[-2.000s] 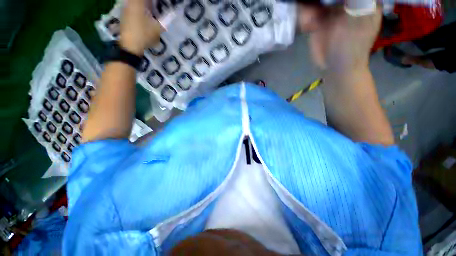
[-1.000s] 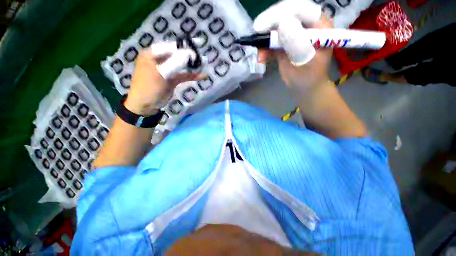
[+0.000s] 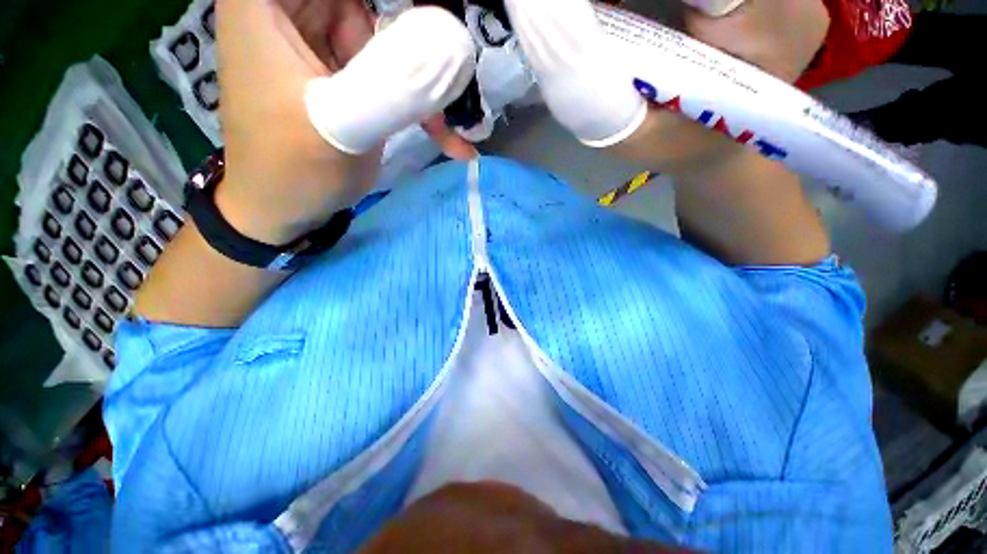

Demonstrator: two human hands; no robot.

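Observation:
My left hand (image 3: 357, 97), with a white finger cot and a black wristband, is at the top centre-left, close to the camera. It holds a black frame part (image 3: 465, 106), mostly hidden behind the cot. My right hand (image 3: 639, 103), also with white cots, grips the white paint marker (image 3: 758, 124), whose barrel slants down to the right with red and blue lettering. The marker's tip is hidden by the fingers, so I cannot tell if it touches the part. The top edge cuts off parts of both hands.
A white tray with rows of black frames (image 3: 97, 233) lies at the left on the green surface (image 3: 43, 114). Another tray (image 3: 179, 54) is partly hidden behind my left hand. A red item (image 3: 866, 38) is at the top right, a cardboard box (image 3: 931, 346) lower right, and yellow-black tape (image 3: 626, 189) on the floor.
Both hands have come closer to the camera and to each other. The marker has swung from nearly level to slanting down right. The tray ahead is now mostly hidden by the hands.

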